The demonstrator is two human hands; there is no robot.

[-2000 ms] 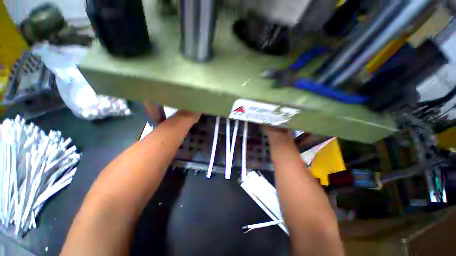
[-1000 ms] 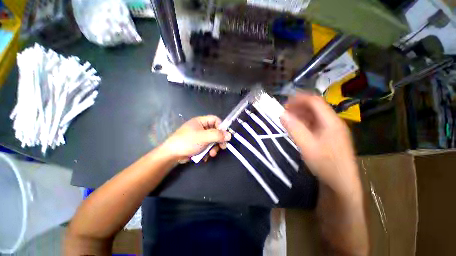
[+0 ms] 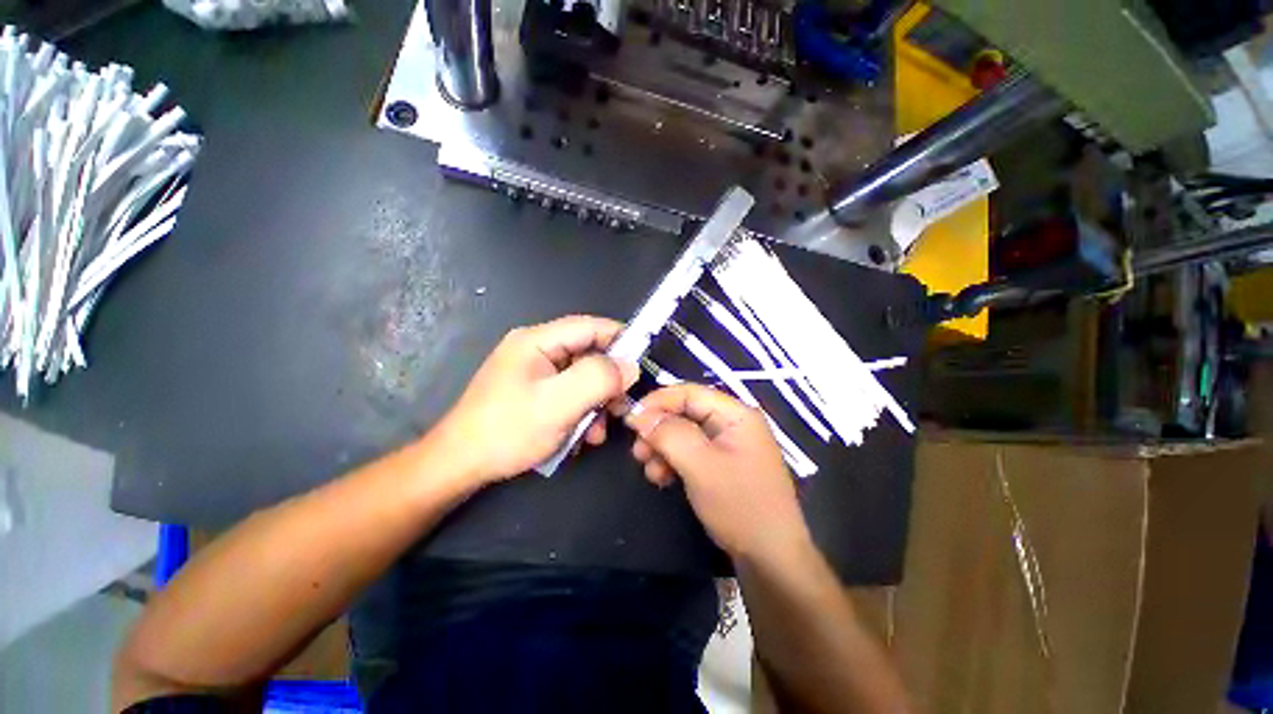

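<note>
My left hand [image 3: 545,398] grips a narrow silver-grey loading bar [image 3: 695,262] near its lower end. The bar slants from lower left to upper right above the black table top. White leads [image 3: 740,366] hang from its right side. My right hand [image 3: 715,453] has thumb and finger pinched at the bar's lower part, close to my left fingertips, at a lead end; the lead is mostly hidden by the hand. A neat fan of white leads [image 3: 810,335] lies right of the bar, partly under the hanging leads.
A steel mould base plate [image 3: 545,147] with chrome tie bars [image 3: 928,151] stands in front. A pale-green platen [image 3: 1117,70] is at upper right. Loose white leads [image 3: 84,209] lie at left, a bag of white parts [image 3: 258,11] behind. A brown carton [image 3: 1033,572] is at lower right.
My right hand has moved left from the lead fan to the bar beside my left hand. My left hand still holds the bar. Earlier, both hands reached under the green platen.
</note>
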